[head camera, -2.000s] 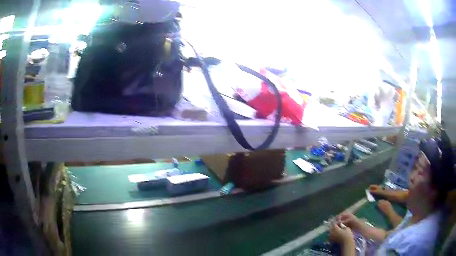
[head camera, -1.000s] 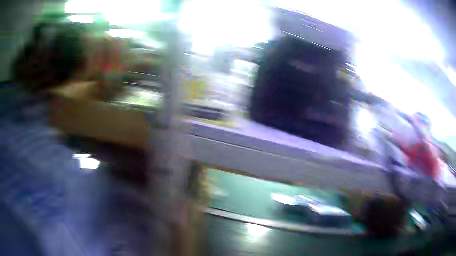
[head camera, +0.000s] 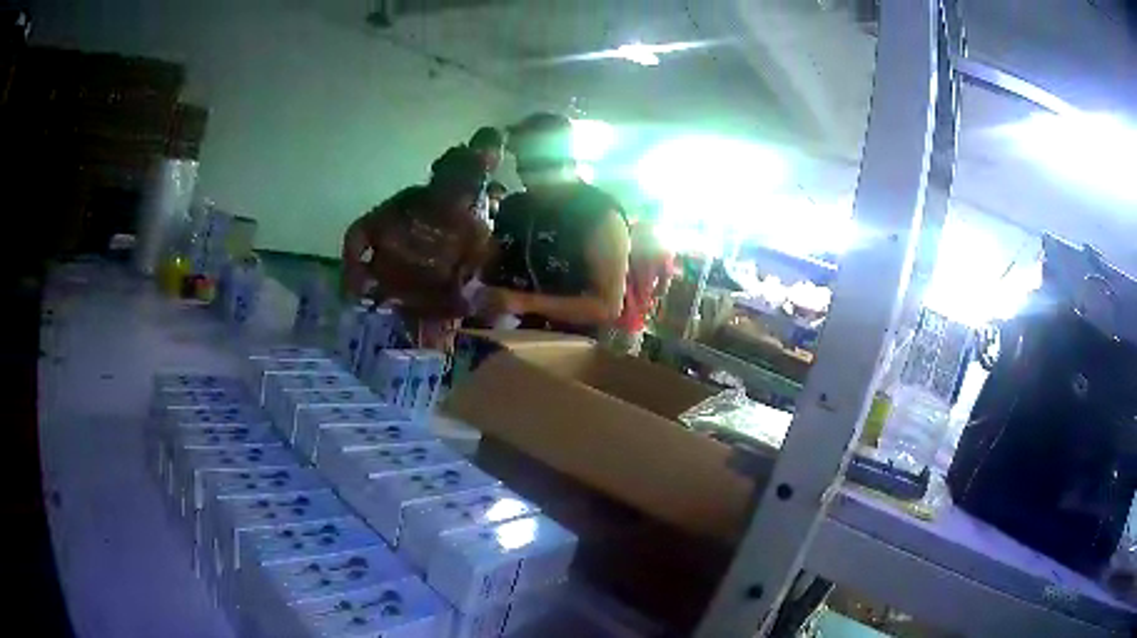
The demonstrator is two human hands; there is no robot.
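Observation:
Small white to pale blue retail boxes (head camera: 362, 474) stand in two long, close rows on the table, nearest in front of me. Their tops carry small dark prints. A few more upright boxes stand at the far end of the rows. A large open brown carton (head camera: 599, 430) is to the right of the rows, with something shiny and clear at its right inner side. Neither my left hand nor my right hand is in view.
The white table (head camera: 106, 374) extends left. A perforated metal post (head camera: 829, 374) rises right of the carton. The shelf (head camera: 960, 548) holds a black handbag (head camera: 1054, 418). Several people (head camera: 549, 243) stand beyond the carton. Stacked brown cartons (head camera: 94, 119) are at the far left.
The view has swung left from the belt and shelf. The handbag and post now sit at the right. The stacked retail boxes, table and open carton have come into view.

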